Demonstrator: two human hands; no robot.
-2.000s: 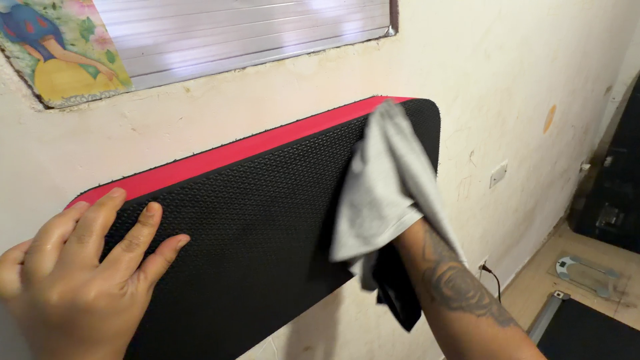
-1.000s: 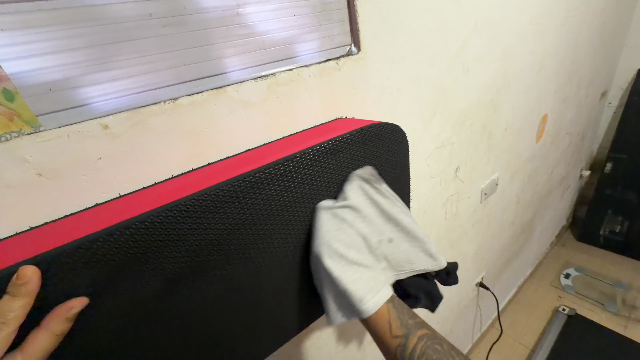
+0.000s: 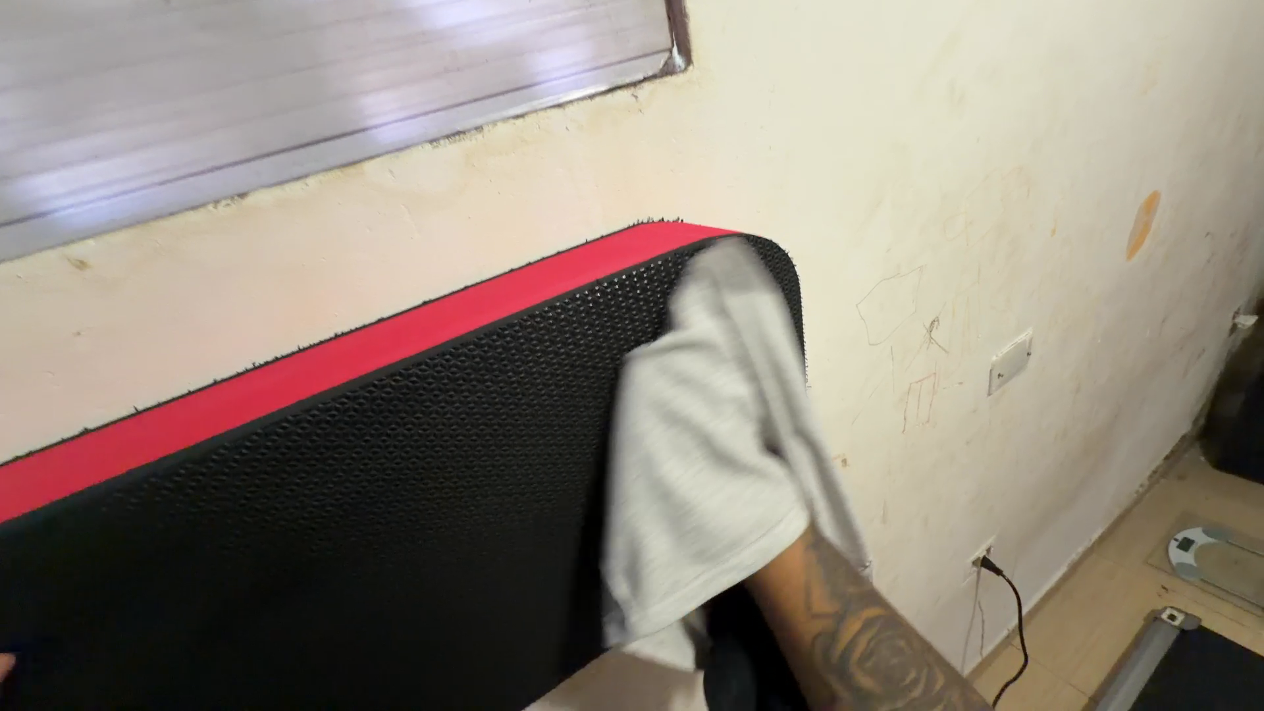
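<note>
A black board or step platform with a textured face and a red edge (image 3: 395, 346) stands tilted against the wall. My right hand, hidden under a light grey cloth (image 3: 701, 464), presses the cloth to the textured face near its upper right corner; only the tattooed forearm shows. Dark fabric (image 3: 741, 642) hangs below the cloth by the wrist. Of my left hand (image 3: 6, 666) just a fingertip shows at the left edge, by the board's lower left part.
A window (image 3: 346, 89) is above the board. On the stained wall are a switch plate (image 3: 1010, 362) and an outlet with a black plug and cord (image 3: 1017, 602). A glass bathroom scale (image 3: 1220, 563) and a flat black object with a grey frame (image 3: 1200, 671) lie on the floor.
The cloth over my right hand moved down the textured face, then back up to the upper right corner. My left hand, spread on the board earlier, has mostly left the view.
</note>
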